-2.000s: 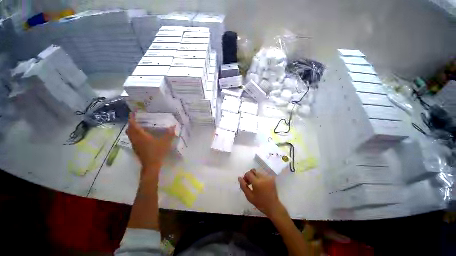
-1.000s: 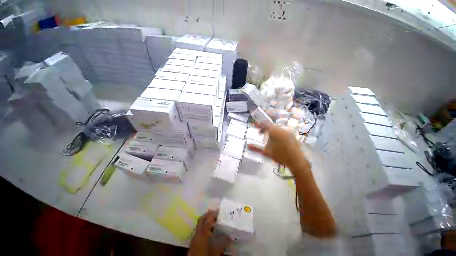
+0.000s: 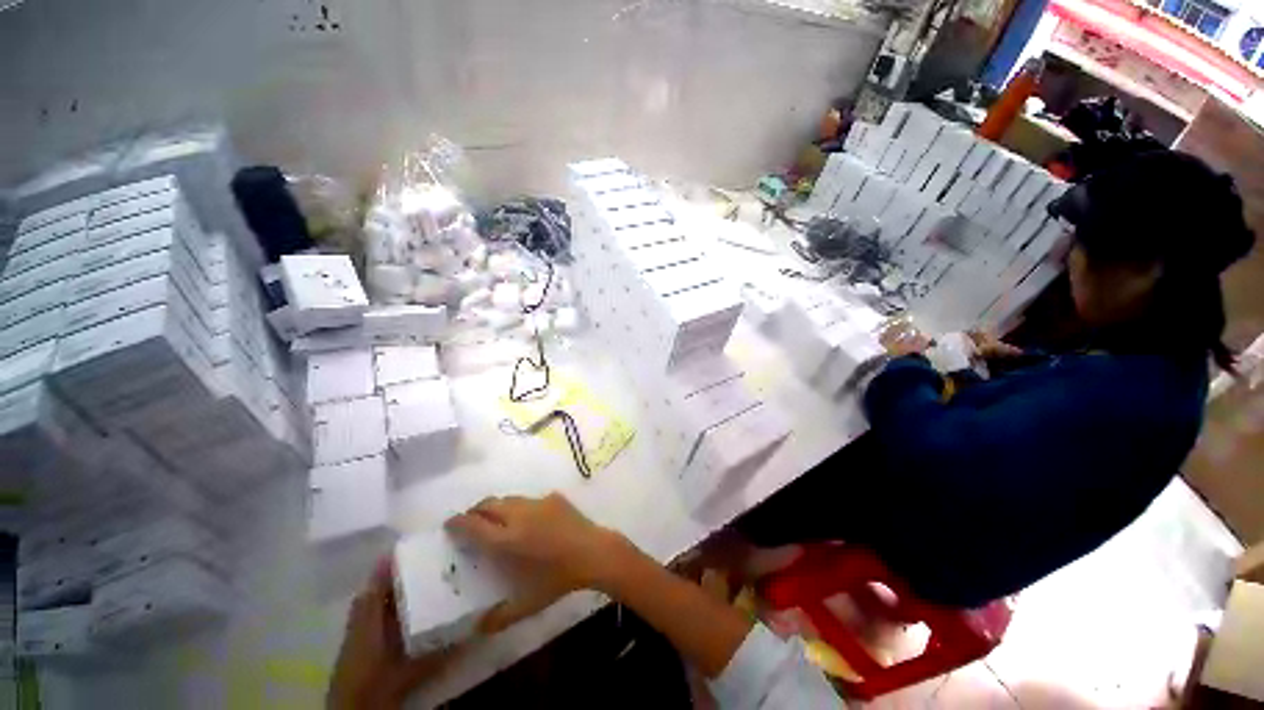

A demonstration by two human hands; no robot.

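A white retail box is held low over the table's front edge. My left hand grips its left side, partly cut off by the lower edge of the picture. My right hand lies over its top right part with the fingers on the upper face. Small print shows faintly on the box; the face under my fingers is hidden. White boxes lie in two short columns behind it. Black looped cords lie on a yellow outline to the right.
Tall box stacks stand at left, a box wall right of centre. Wrapped white units and a bag of black straps lie at the back. A person works at right, near a red stool.
The view has swung right, bringing the other person into sight. My right hand has come from the back boxes onto the box in my left hand. A box now lies flat on the small rear pile.
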